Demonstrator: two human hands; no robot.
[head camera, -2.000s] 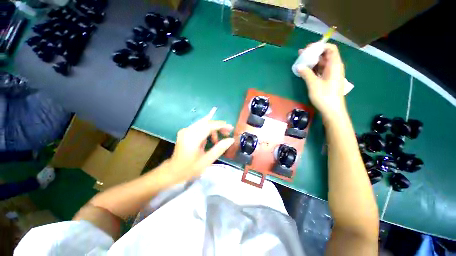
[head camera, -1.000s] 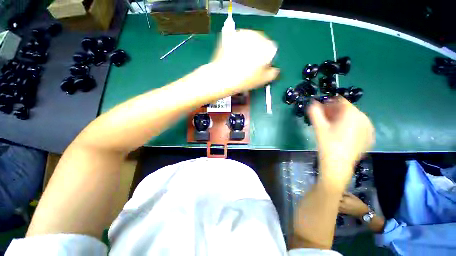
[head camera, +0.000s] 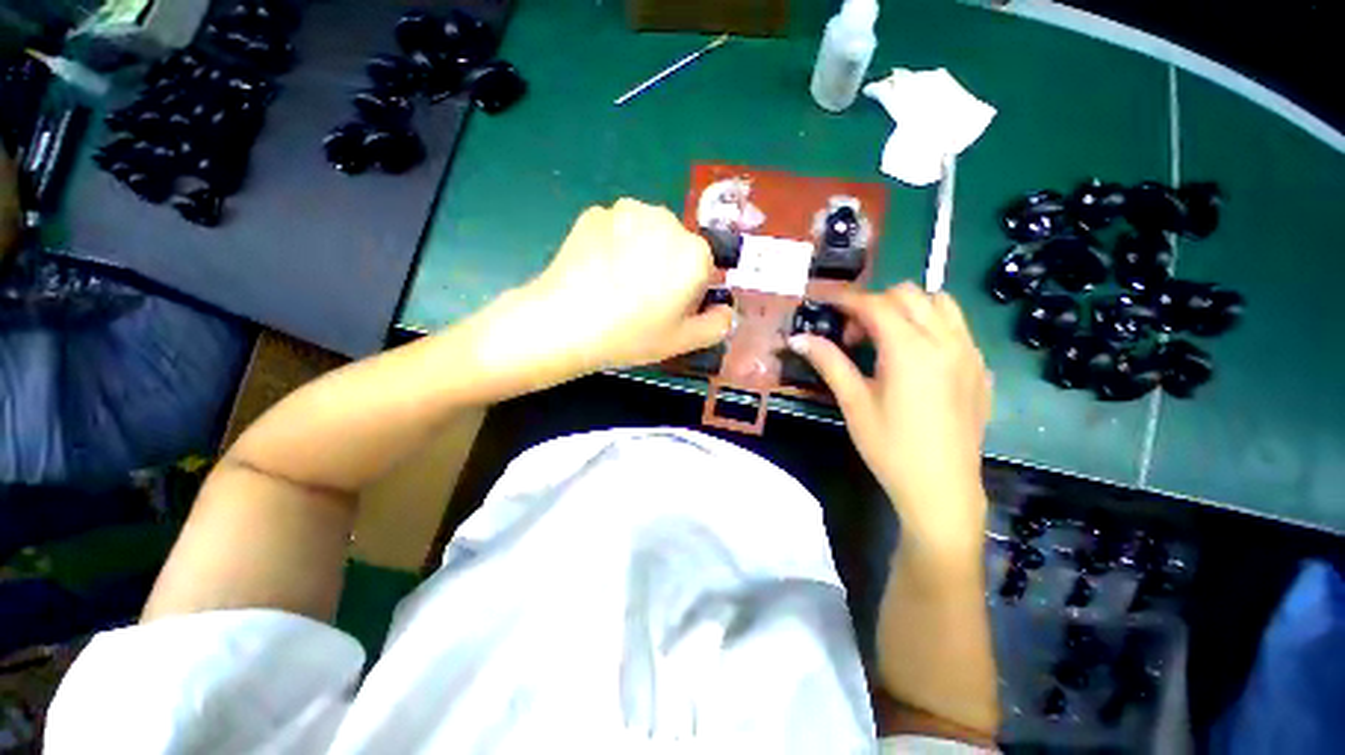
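The reddish-brown fixture (head camera: 760, 328) lies on the green mat with a white label (head camera: 773, 264) in its middle. Its far-left seat (head camera: 727, 205) is whitish, with no black shell seen in it. The far-right seat (head camera: 842, 224) is whitish with a small dark centre. My left hand (head camera: 631, 283) is curled over the near-left shell (head camera: 716, 300), which is mostly hidden. My right hand (head camera: 907, 362) has thumb and fingers around the near-right shell (head camera: 816, 320), at its seat.
A white bottle (head camera: 845, 56) stands beyond the fixture, beside a crumpled wipe (head camera: 932, 126) and a narrow white strip (head camera: 941, 221). A thin rod (head camera: 671, 70) lies beyond. Black shells (head camera: 1114, 288) are piled right; more (head camera: 192, 126) lie on the dark surface left. A box (head camera: 708, 15) is at the back.
The bottle has left my left hand and stands upright on the mat. My left hand has come back to the fixture. My right hand has moved from the right pile to the near-right shell.
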